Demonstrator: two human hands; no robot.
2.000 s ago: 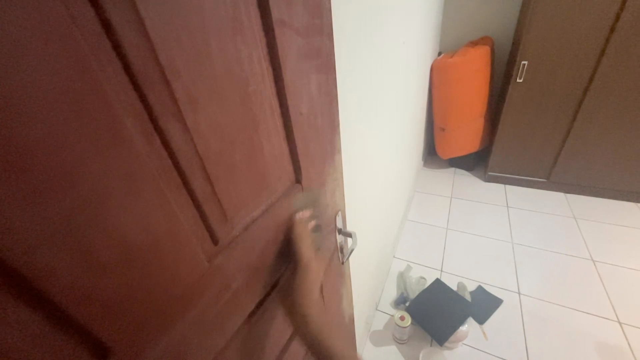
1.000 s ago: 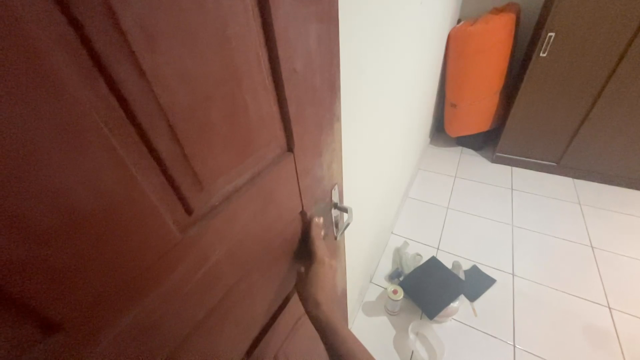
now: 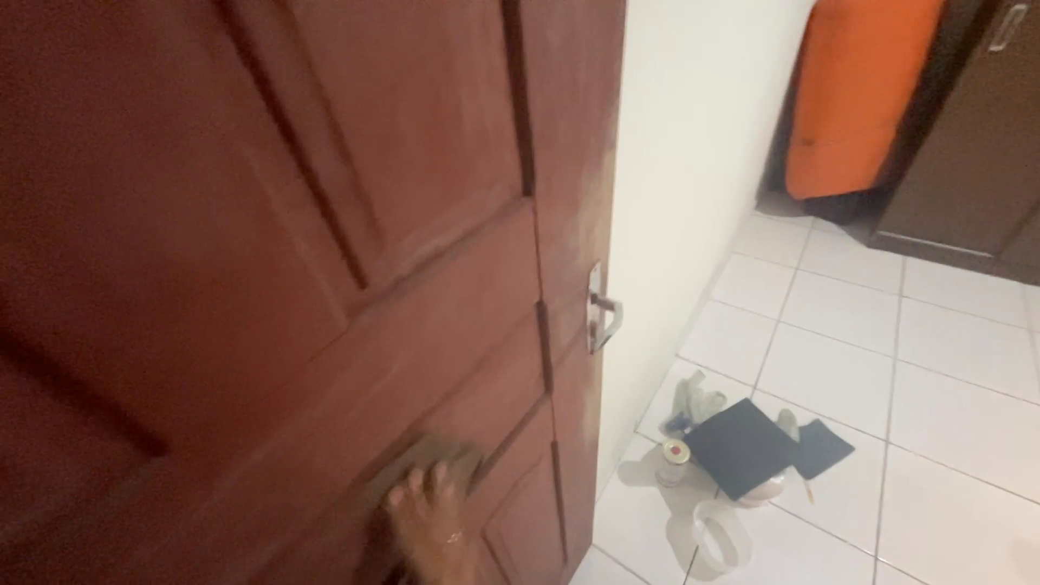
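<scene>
My right hand (image 3: 435,516) presses a flat, brownish-grey sheet (image 3: 431,455), blurred and possibly sandpaper, against the lower middle of a reddish-brown panelled wooden door (image 3: 439,325). The fingers lie over the sheet's near part. A metal lever handle (image 3: 605,317) on a plate sits at the door's right edge, up and to the right of the hand. Pale worn patches show on the door's edge above the handle. My left hand is not in view.
On the white tiled floor (image 3: 959,487) lie dark square sheets (image 3: 743,447), a small can (image 3: 673,463), a translucent plastic container (image 3: 721,536) and a crumpled pale item (image 3: 699,398). A white wall (image 3: 691,162), an orange padded object (image 3: 861,97) and a brown cabinet (image 3: 959,171) stand beyond.
My right hand has moved from beside the door handle down and to the left, across the door's face. The view has shifted somewhat.
</scene>
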